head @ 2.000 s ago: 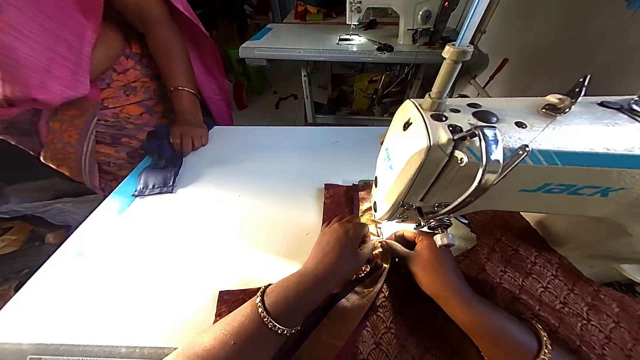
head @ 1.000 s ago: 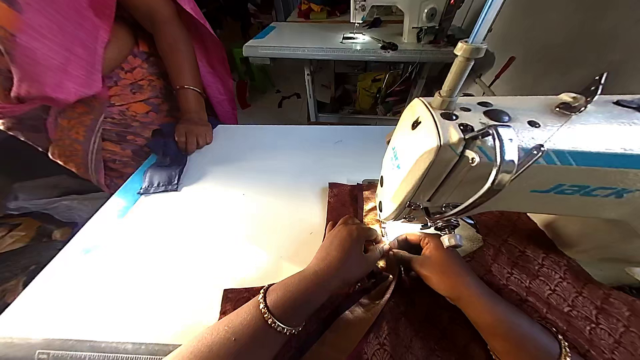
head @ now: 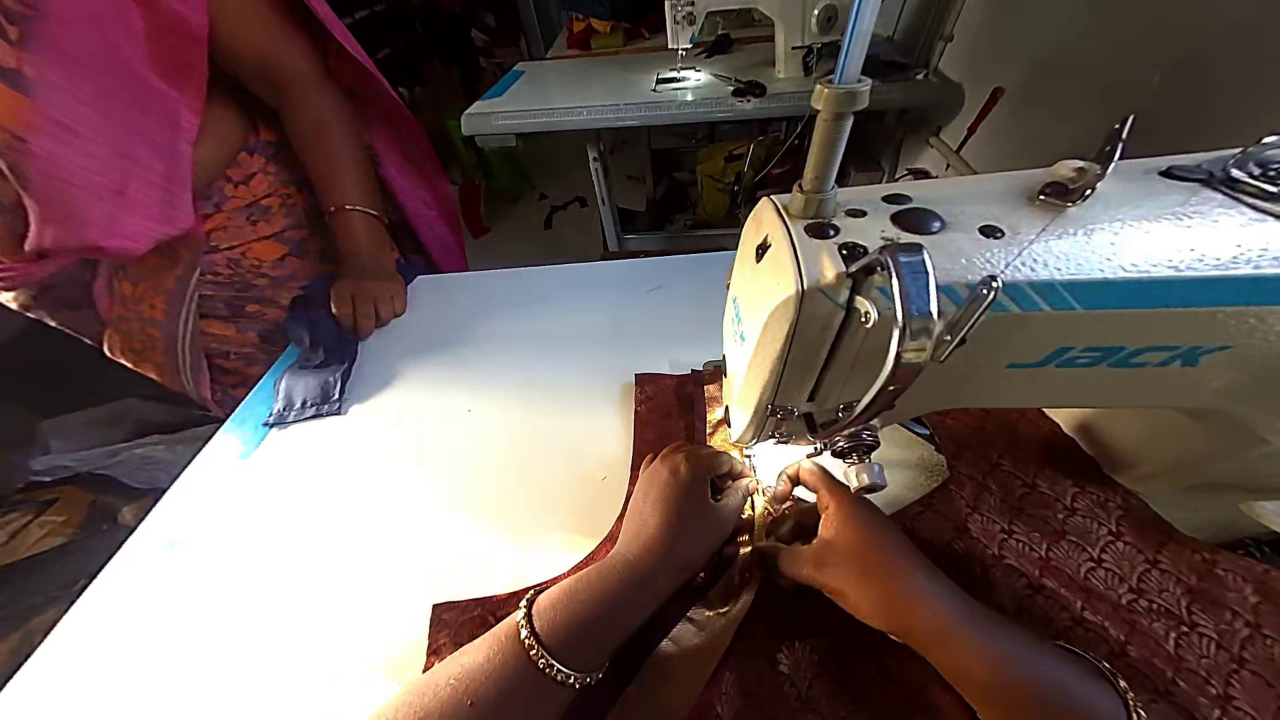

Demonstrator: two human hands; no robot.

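Under the lit head of a white Jack sewing machine [head: 800, 320] lies maroon patterned fabric [head: 1080, 540] with a gold border strip [head: 700, 640]. My left hand [head: 685, 505], a bangle at its wrist, pinches the gold strip just in front of the needle area. Close beside it on the right, my right hand [head: 835, 530] has its thumb and fingers on the same strip. The fingertips of both hands nearly meet. The presser foot is mostly hidden by the machine head and my fingers. More maroon fabric spreads below and right of my right hand.
A person's hand [head: 368, 298] rests on dark blue cloth [head: 315, 385] at the left edge of the white table [head: 500, 430]. Behind stands another sewing machine [head: 790, 30] on its own table [head: 600, 100], with scissors [head: 742, 86] on top. The machine arm spans the right side.
Both hands stay at the gold strip near the needle, with only small finger shifts. The other person's hand remains on the blue cloth.
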